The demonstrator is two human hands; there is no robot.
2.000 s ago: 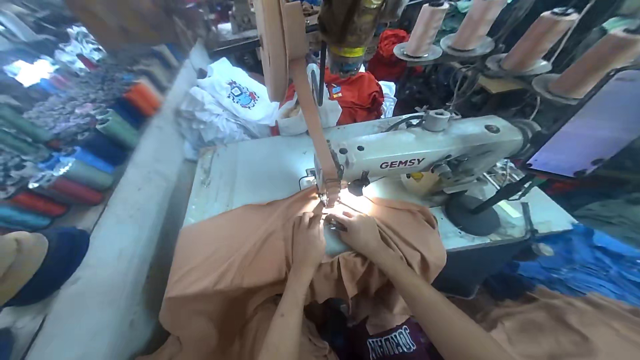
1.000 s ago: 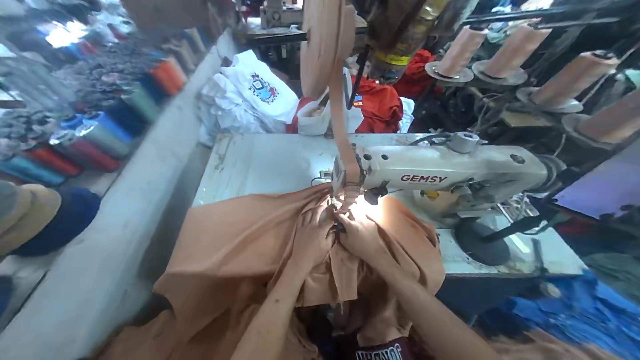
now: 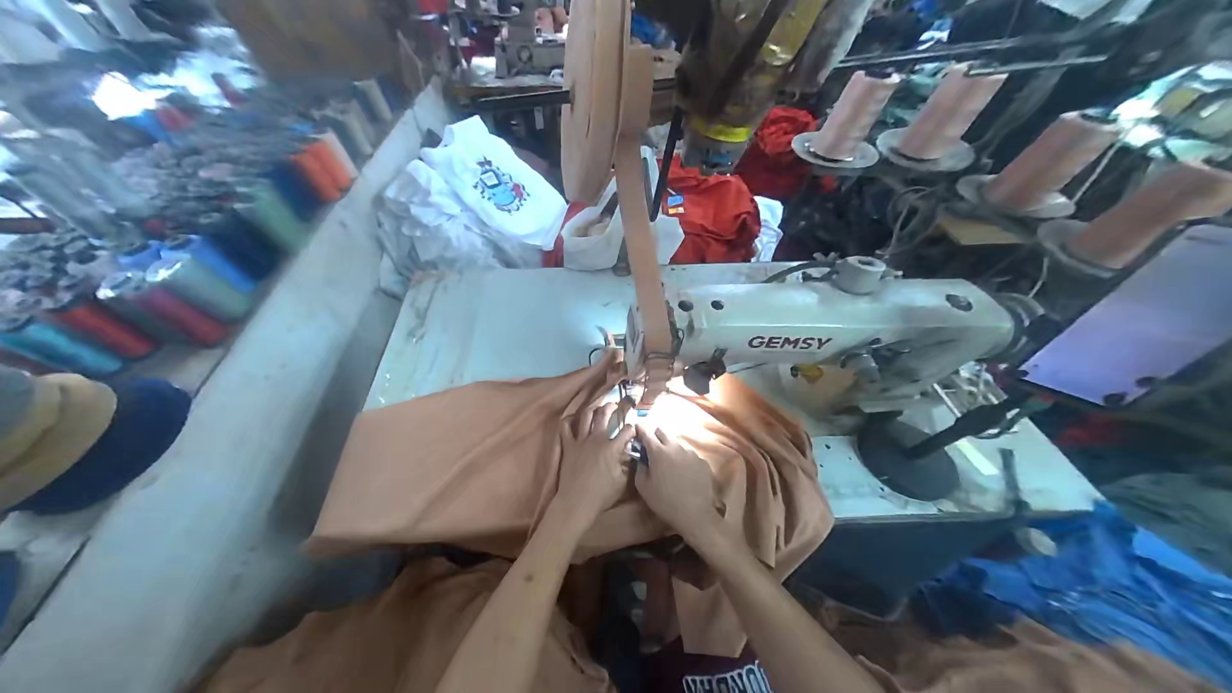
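A white Gemsy sewing machine stands on a pale table, its lamp lighting the needle area. Tan fabric is spread under and around the needle and hangs over the table's front edge. A tan fabric strip runs down from a hanging roll into the machine's front. My left hand grips the fabric just in front of the needle, fingers bent. Close beside it on the right, my right hand pinches the same fabric. The fingertips of both hands nearly meet; a small dark and metallic part shows between them.
White printed garments and red cloth lie behind the table. Pink thread cones stand at the upper right, above a phone or tablet on a holder. A pale ledge runs along the left. Blue material lies at lower right.
The tan fabric's left part has shifted and a lower edge now shows across the table front. Both hands stay close to the needle. The view has shifted somewhat.
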